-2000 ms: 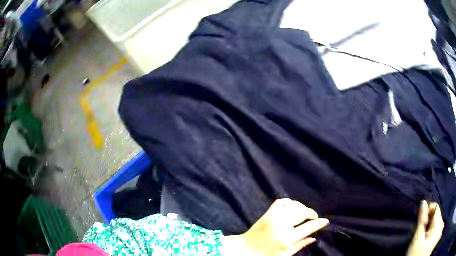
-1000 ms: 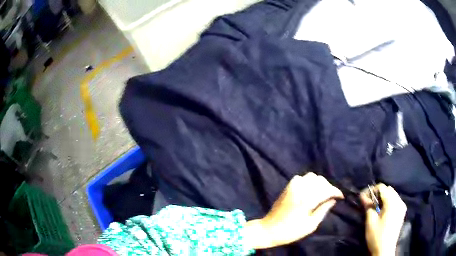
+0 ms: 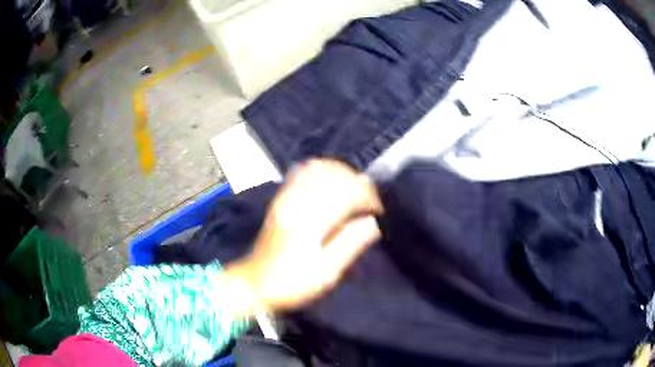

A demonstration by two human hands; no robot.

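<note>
A dark navy garment (image 3: 460,287) lies bunched over the table in front of me. My left hand (image 3: 323,226) is blurred, its fingers bent and closed on a fold of this cloth near the table's left side. My right hand (image 3: 641,356) shows only as a small bit of fingers at the bottom right edge, so what it holds is hidden. Behind lies more navy cloth (image 3: 359,79) with a stitched edge, beside a large pale grey-white cloth face (image 3: 567,72) crossed by a thin dark cord or thread.
A pale table corner (image 3: 244,154) shows left of the cloth. A blue crate (image 3: 169,226) with dark cloth is below it. A cream bin (image 3: 287,46) stands beyond. A green crate (image 3: 64,279) and yellow floor lines (image 3: 143,129) are at the left.
My left hand has moved up and left with the cloth, folding it back and uncovering the table corner and more pale cloth. My right hand has moved to the bottom right edge, mostly out of view.
</note>
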